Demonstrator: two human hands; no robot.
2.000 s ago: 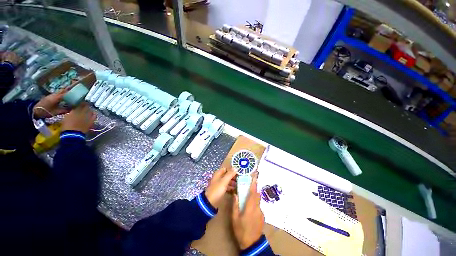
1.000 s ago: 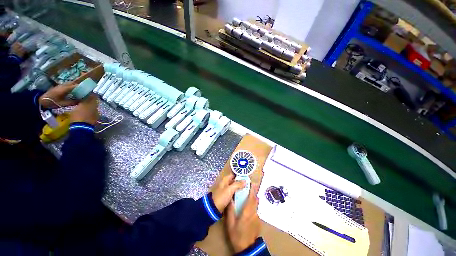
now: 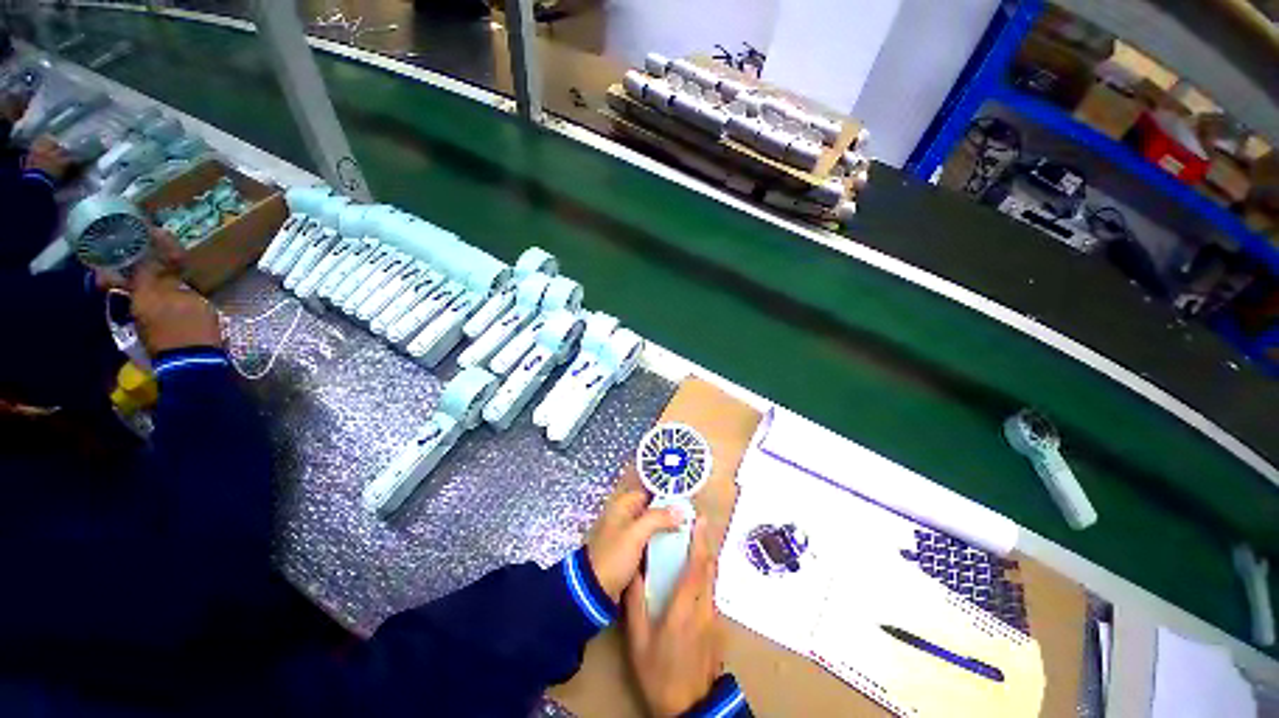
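Note:
A pale mint handheld fan (image 3: 675, 460) is held upright over the brown cardboard, its round grille with a dark blue centre facing me. My left hand (image 3: 621, 540) grips the handle just below the head, thumb on its front. My right hand (image 3: 676, 631) wraps the lower handle from the right side. The handle's lower end is hidden by my fingers. A white paper sheet (image 3: 750, 596) lies right of the fan, with a small dark cluster (image 3: 774, 549) and rows of dark pieces (image 3: 971, 572) on it.
A blue pen (image 3: 943, 654) lies on yellow paper (image 3: 1003, 687). Waiting fans (image 3: 379, 274) stand in a slanted row at left; one (image 3: 428, 443) lies nearer me on bubble wrap. A green belt (image 3: 898, 368) carries fans (image 3: 1049, 467). A neighbour holds a fan beside a parts box (image 3: 232, 250).
The fans on the belt have moved right and nearer. The neighbour's fan has been raised and turned, its grille now showing. My hands keep hold of the fan, with slight shifts.

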